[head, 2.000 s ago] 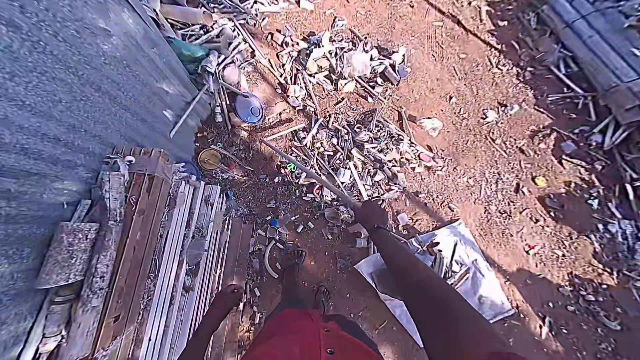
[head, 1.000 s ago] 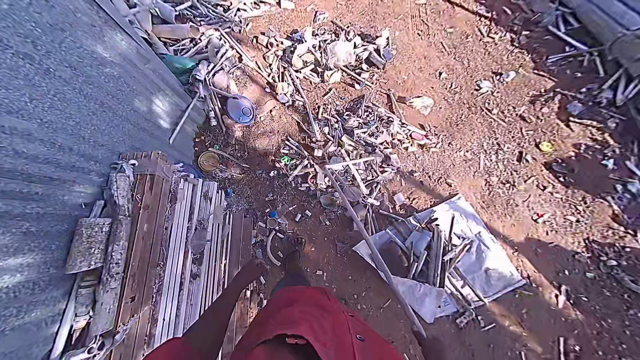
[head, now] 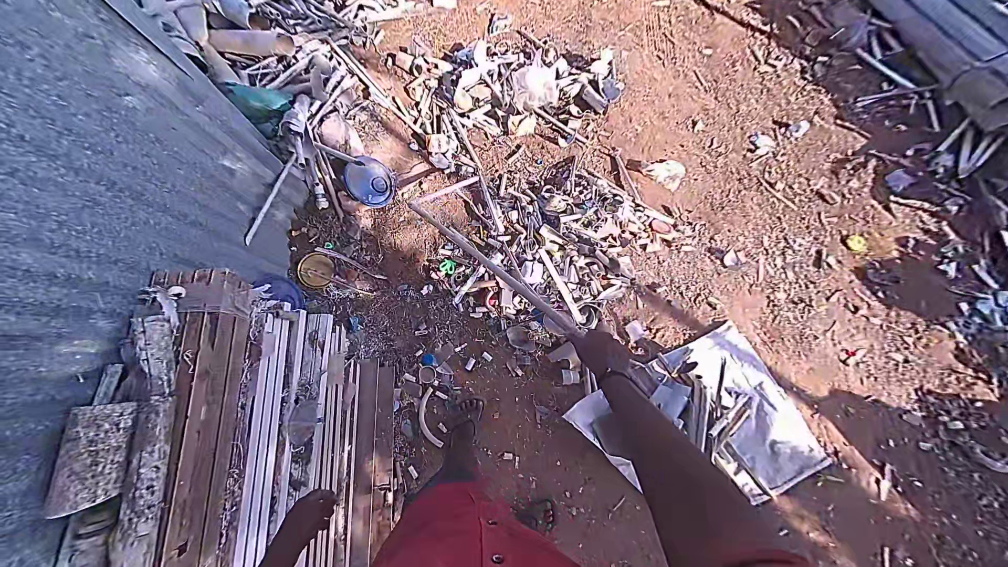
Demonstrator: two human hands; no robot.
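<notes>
My right hand [head: 600,351] grips one end of a long thin pole [head: 496,269], which slants up and left over the ground beside a heap of mixed plastic scrap [head: 551,236]. The pole's far end lies near a short pale strip [head: 445,189]. My left hand [head: 315,508] hangs low over stacked boards and strips [head: 268,425]; its fingers are too dark to read, and no object shows in it. A white sheet [head: 772,417] with loose strips on it lies on the soil beyond my right forearm.
A corrugated metal wall [head: 118,173] runs along the left. Near it lie a blue round lid [head: 369,182], a yellowish round lid [head: 316,270] and piled pipes [head: 252,42]. Another scrap heap [head: 512,87] lies ahead. Long bundled lengths [head: 953,47] rest at the upper right.
My right hand has moved up and left from the lower edge with the pole still in it. The pole's far end now reaches farther left, near the blue lid.
</notes>
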